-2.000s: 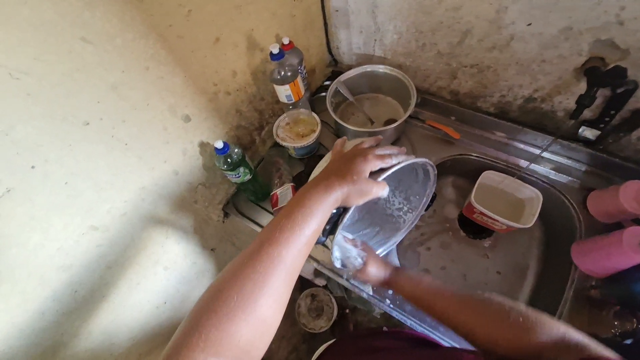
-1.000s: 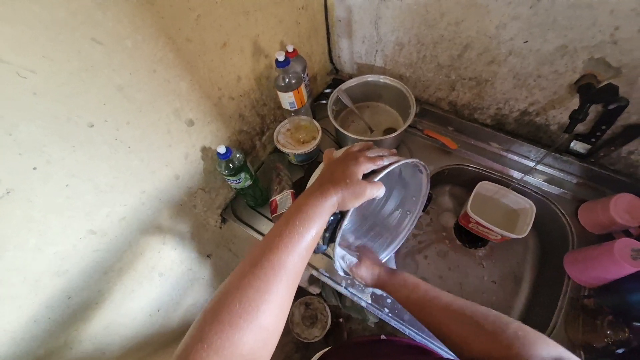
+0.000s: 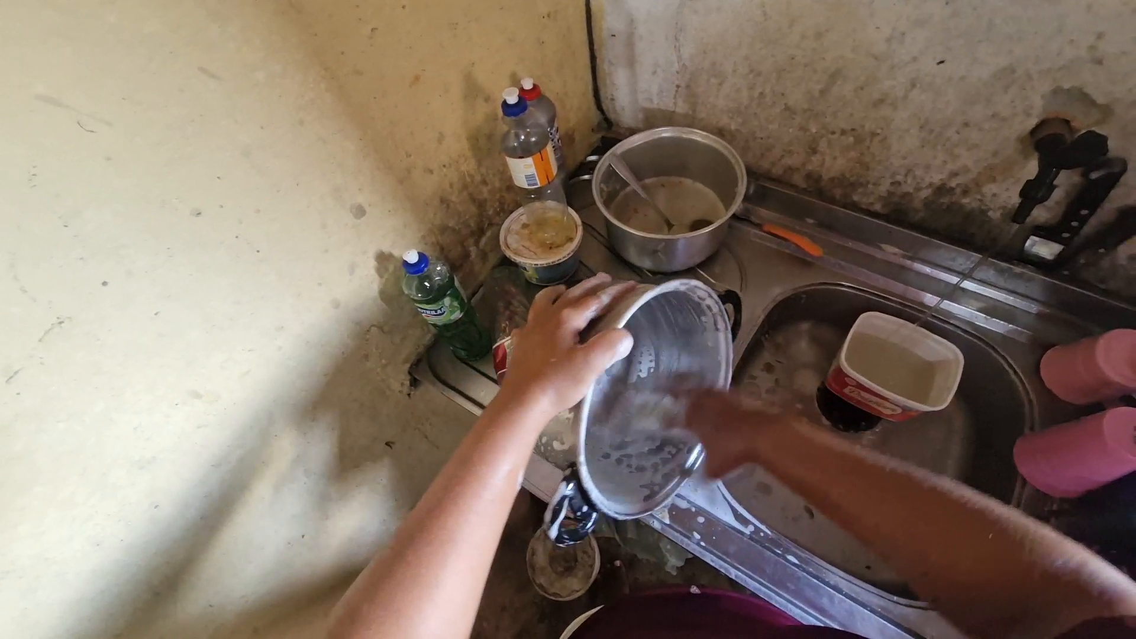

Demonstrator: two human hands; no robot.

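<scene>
My left hand [image 3: 572,342] grips the upper left rim of a metal pot [image 3: 661,399], which is tipped on its side with its opening toward me and the sink. Suds and wet spots coat the pot's inside, and a black handle shows at its lower end. My right hand [image 3: 714,426] is blurred at the pot's opening on the right; whether it holds something cannot be seen. Behind the pot stands a larger-looking metal pot [image 3: 670,257] with cloudy liquid and a spoon [image 3: 639,191] in it.
The sink basin [image 3: 967,461] holds a plastic tub [image 3: 896,368] under the black tap [image 3: 1056,186]. Pink cups [image 3: 1078,448] stand at its right. An orange-handled utensil [image 3: 792,240] lies behind. Along the left wall are a green bottle [image 3: 448,311], clear bottles [image 3: 532,160] and a lidded tub [image 3: 541,240].
The held pot has turned so that its opening faces me more, and its black handle now shows at the bottom. My right hand has moved from the lower rim to the right side of the opening.
</scene>
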